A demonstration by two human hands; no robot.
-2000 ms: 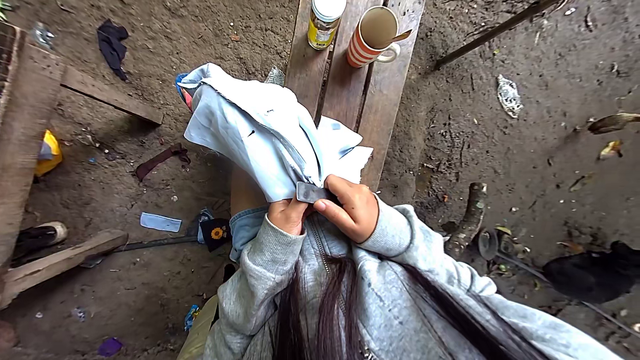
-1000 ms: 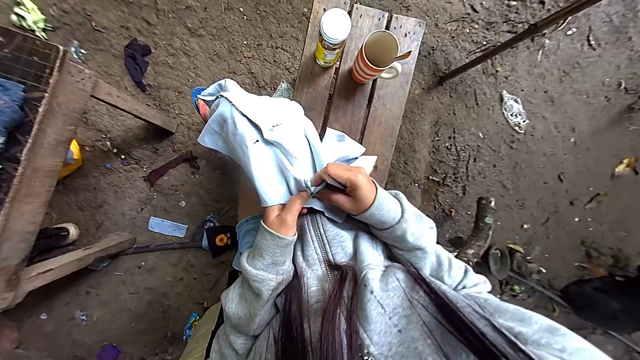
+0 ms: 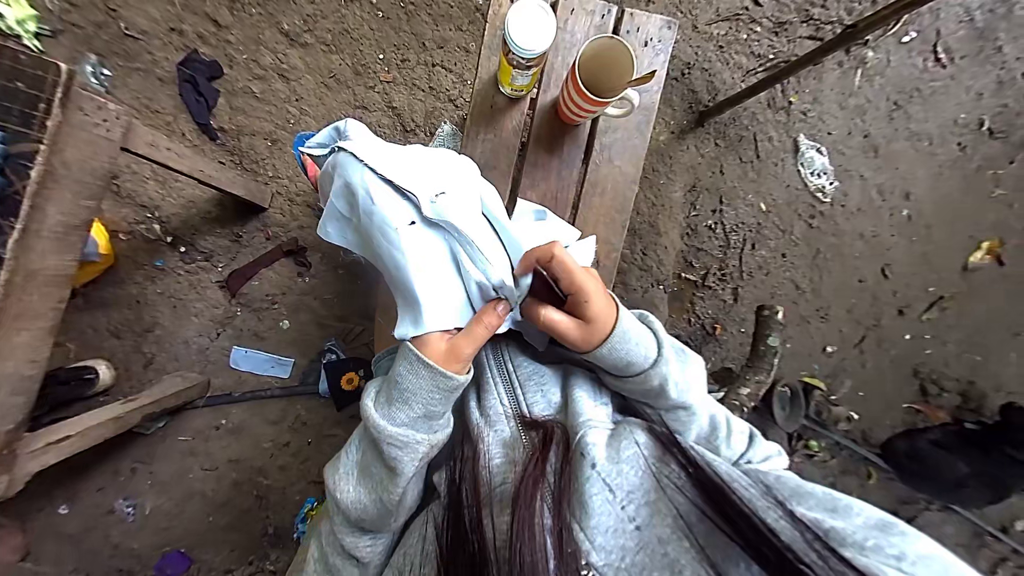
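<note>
A light blue cloth garment (image 3: 416,232) lies bunched over my lap, its near edge drawn up close to the zipper of my grey hoodie. My left hand (image 3: 464,340) grips that edge, thumb on top and the other fingers mostly hidden beneath the fabric. Touching the cloth just to the right, my right hand (image 3: 568,300) is curled, with a small dark flat object (image 3: 546,290) in its fingers; what it is cannot be told. The fingertips of both hands almost meet at a fold.
A wooden slatted bench (image 3: 624,160) holds a jar with a white lid (image 3: 528,48) and a striped mug (image 3: 596,80) with a spoon handle. Wooden framing (image 3: 60,264) stands at left. A dark animal or bundle (image 3: 956,452) lies at lower right on bare earth.
Two seconds ago a grey flat piece showed between both hands at the cloth's edge. My right hand has since turned and curled, and my left thumb now lies over the fabric.
</note>
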